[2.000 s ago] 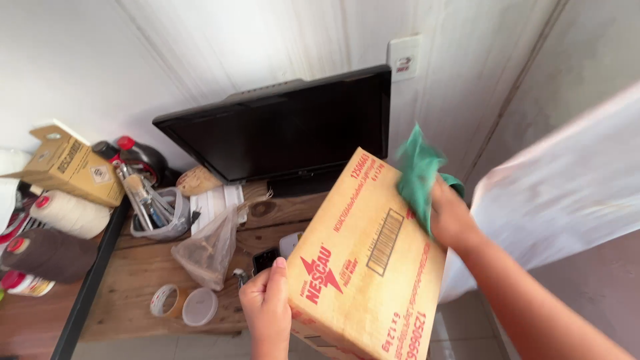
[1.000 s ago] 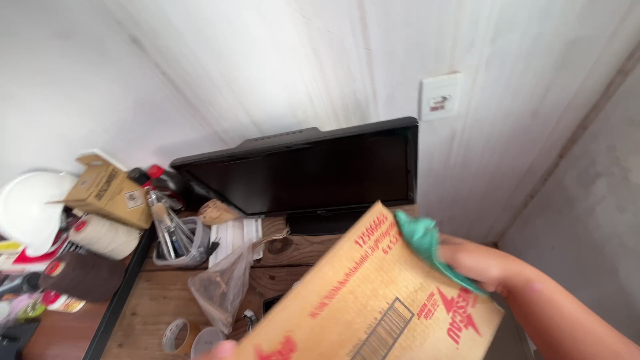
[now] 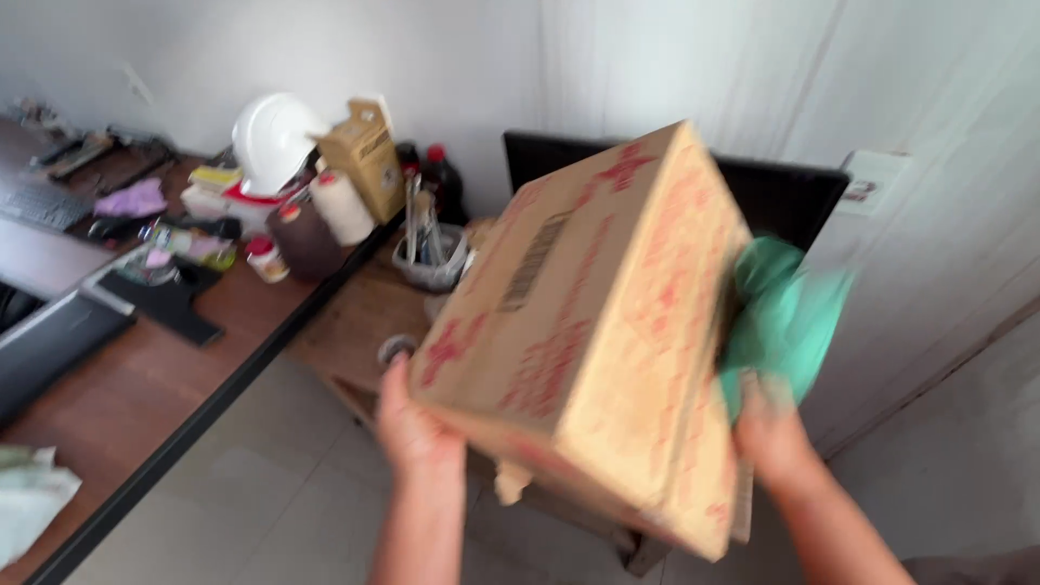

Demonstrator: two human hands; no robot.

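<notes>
A printed cardboard box (image 3: 626,341) is held up, tilted, above a wooden table. My left hand (image 3: 418,426) grips its lower left corner; some of the fingers are hidden beneath the box. At the box's right side, my right hand (image 3: 768,422) holds a green cloth (image 3: 784,325), which is blurred and lies close to the cardboard. Behind the box stands a black flat-screen monitor (image 3: 780,191), mostly covered by it. A torn flap (image 3: 512,481) hangs under the box.
On the wooden table (image 3: 357,325) are a plastic tub of brushes (image 3: 435,256) and a tape roll (image 3: 396,349). The dark desk (image 3: 244,317) at left bears thread cones (image 3: 305,244), a white hard hat (image 3: 276,142) and a small carton (image 3: 366,158). A wall socket (image 3: 873,183) is at right.
The box has been turned, so a side face now shows at its right. The green cloth has moved from the top edge to the right side. The view has swung left.
</notes>
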